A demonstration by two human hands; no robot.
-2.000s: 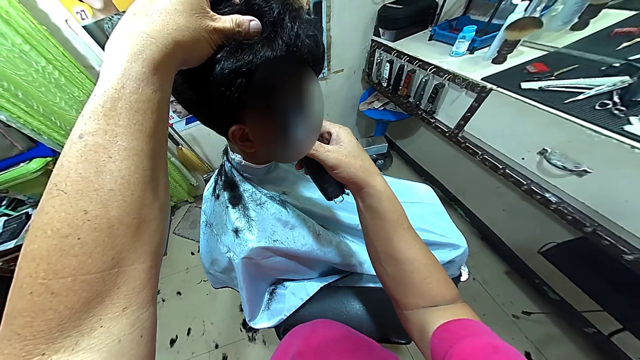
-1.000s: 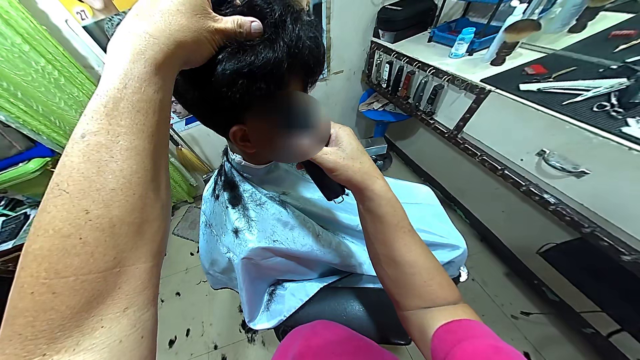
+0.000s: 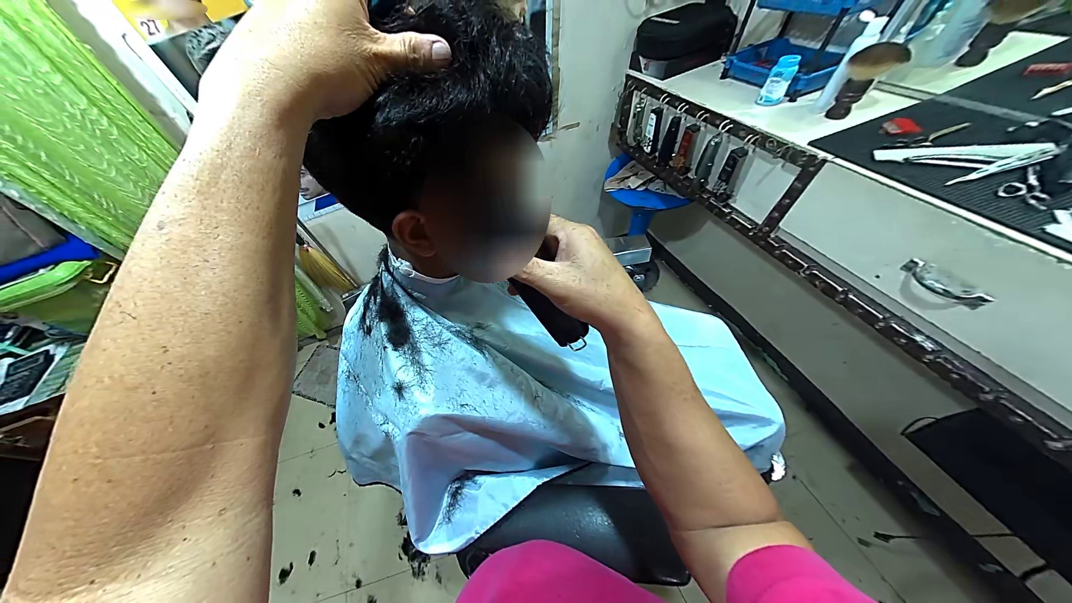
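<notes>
A seated person with short black hair [image 3: 461, 92] wears a pale blue barber's cape [image 3: 502, 394] scattered with hair clippings. My left hand [image 3: 335, 59] rests on the upper back of the head, thumb out over the hair; its fingers are largely hidden. In front of the lower face, my right hand [image 3: 578, 272] grips a black hair clipper [image 3: 553, 316], its butt end with a metal hanging loop pointing down toward the cape. The clipper's blade is hidden behind the hand and face.
On the right, a counter [image 3: 875, 121] bears a neck brush [image 3: 867, 75], a blue tray [image 3: 787, 65], scissors [image 3: 1026, 186] and razors. Several clippers [image 3: 687, 149] hang along its edge. Below the cape is a black chair seat [image 3: 586, 528]. Cut hair lies on the tiled floor [image 3: 335, 511]. A green curtain [image 3: 75, 109] hangs left.
</notes>
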